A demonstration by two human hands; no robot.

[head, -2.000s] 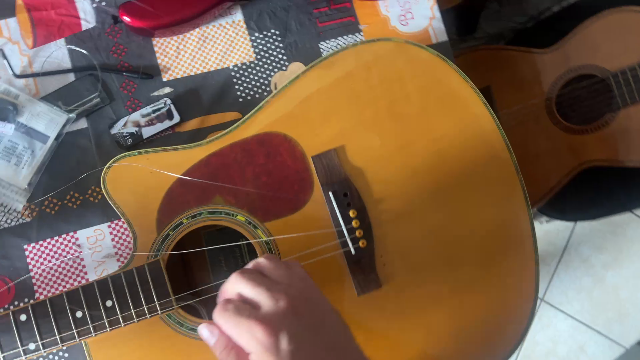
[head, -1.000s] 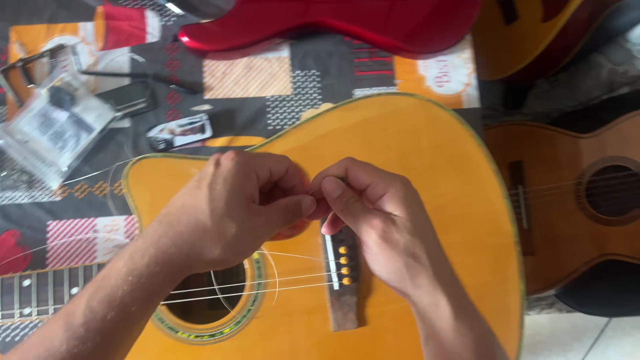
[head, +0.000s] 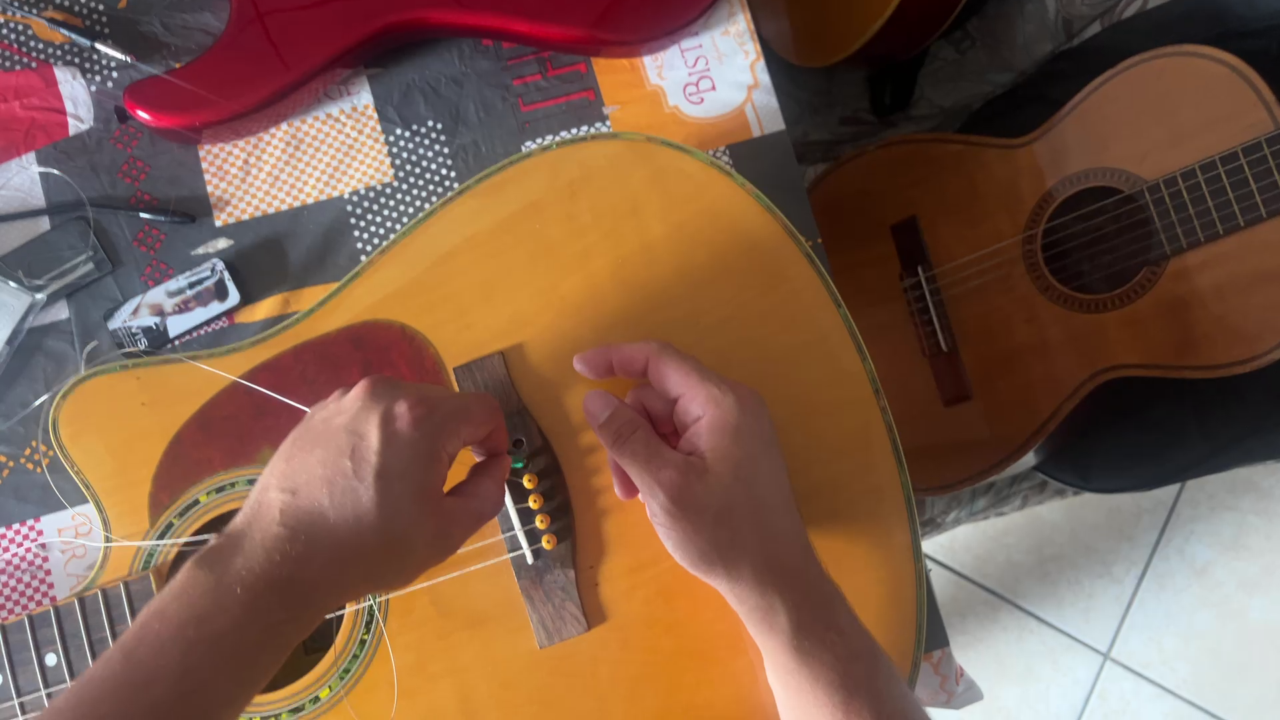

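An acoustic guitar with a yellow-orange top (head: 680, 270) lies on the table. My left hand (head: 390, 480) is over its red pickguard (head: 370, 350), fingertips pinched at the dark wooden bridge (head: 560, 590), beside a green string end (head: 518, 462) at a pin hole. A thin guitar string (head: 245, 383) runs from the left to behind this hand. Several yellow bridge pins (head: 536, 501) sit in a row below the green end. To the right of the bridge, my right hand (head: 690, 450) hovers with thumb and forefinger apart, nothing seen between them.
A red guitar body (head: 400, 40) lies at the top of the patterned tablecloth (head: 300, 150). Another acoustic guitar (head: 980, 350) rests at the right, above the tiled floor (head: 1130, 570). A small printed box (head: 175, 305) and a clear plastic packet (head: 15, 310) are at the left.
My hands, close together above the bridge a second ago, have parted. The left is now down at the bridge and the right has opened. The green string end now shows at the bridge.
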